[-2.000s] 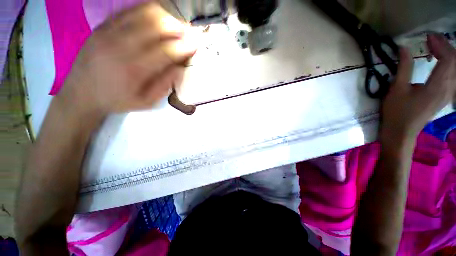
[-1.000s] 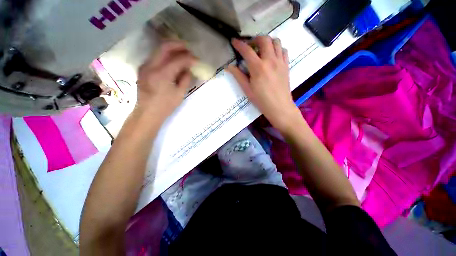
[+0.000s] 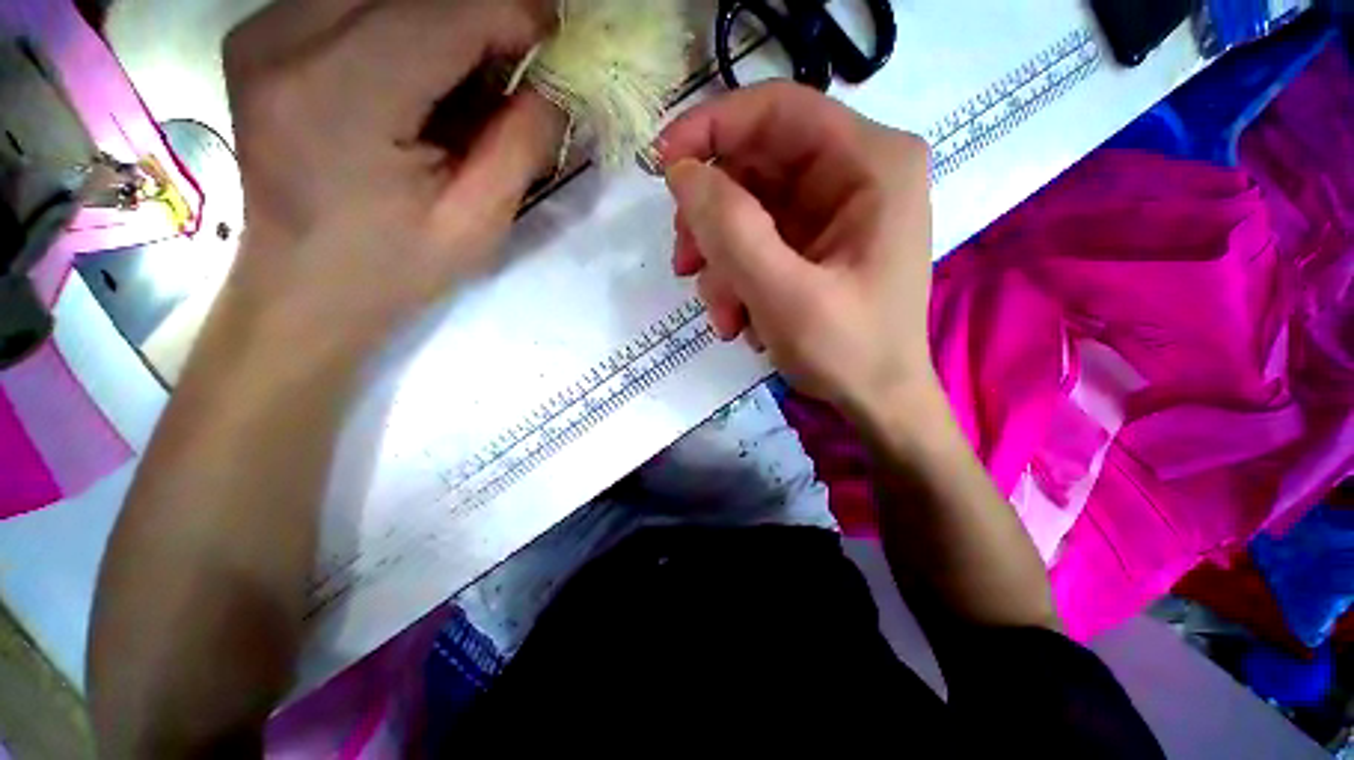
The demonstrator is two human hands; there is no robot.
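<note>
A pale yellow frayed thread bundle (image 3: 616, 74) sticks out of my left hand (image 3: 394, 141), which grips it above the front edge of the machine bed. My right hand (image 3: 802, 230) is beside the bundle, with thumb and index fingertips pinched together at its lower strands. A fine thread seems to lie between those fingertips. Hot-pink and light-pink fabric (image 3: 112, 112) lies under the needle area (image 3: 149, 190) at the left, under bright glare. The parts of the bundle inside my left hand are hidden.
Black scissors (image 3: 809, 42) lie behind my right hand. A ruler scale (image 3: 594, 389) runs along the white table. A flat black object (image 3: 1140, 23) lies at the top right. Crumpled hot-pink fabric (image 3: 1173, 371) and a blue basket (image 3: 1210, 126) are at the right, beyond the table edge.
The thread bundle now shows clearly in my left hand. My right hand has moved off the scissors to the bundle and pinches at it. The view has moved closer to the table.
</note>
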